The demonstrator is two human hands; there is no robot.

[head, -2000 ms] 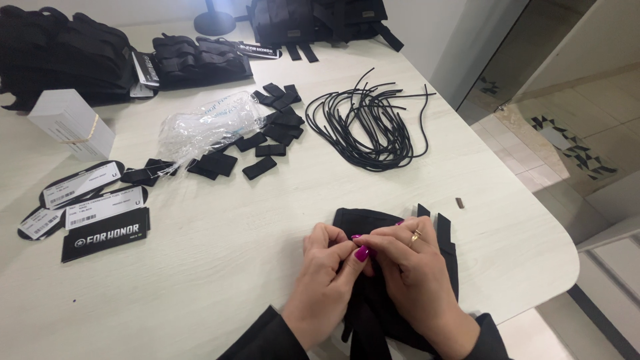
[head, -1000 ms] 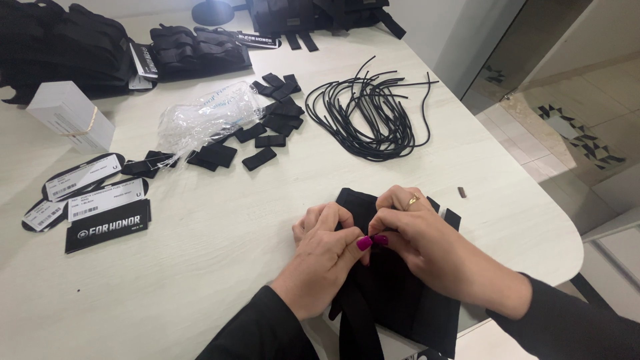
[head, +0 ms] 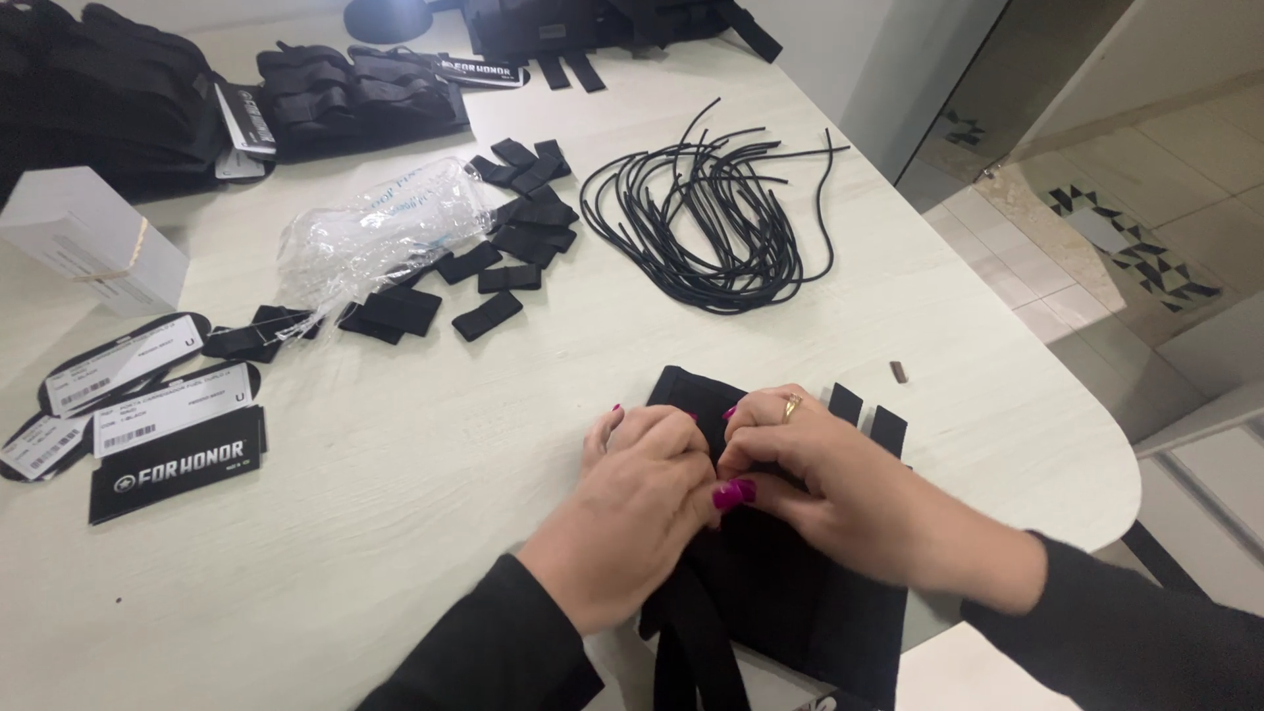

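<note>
A black fabric pouch (head: 820,583) with webbing straps lies at the near edge of the table. My left hand (head: 642,494) rests on its upper left part, fingers curled and pinching the black material. From the right, my right hand (head: 810,464) pinches at the same spot, its thumb against my left thumb. Whatever small part sits between the fingertips is hidden. Two short webbing ends (head: 867,420) stick out beyond the pouch's upper right side. A black strap (head: 691,642) hangs from its lower left.
Farther back lie a bundle of black elastic cords (head: 701,227), black fabric pieces (head: 489,314), a clear plastic bag (head: 380,222) and black pouches (head: 360,99). Printed tags (head: 178,464) and a banded card stack (head: 99,237) are at left. A small brown piece (head: 898,372) lies right.
The pouch has turned and more of its lower right part shows than two seconds ago. Both hands remain together on it, with the right forearm now reaching in more from the side.
</note>
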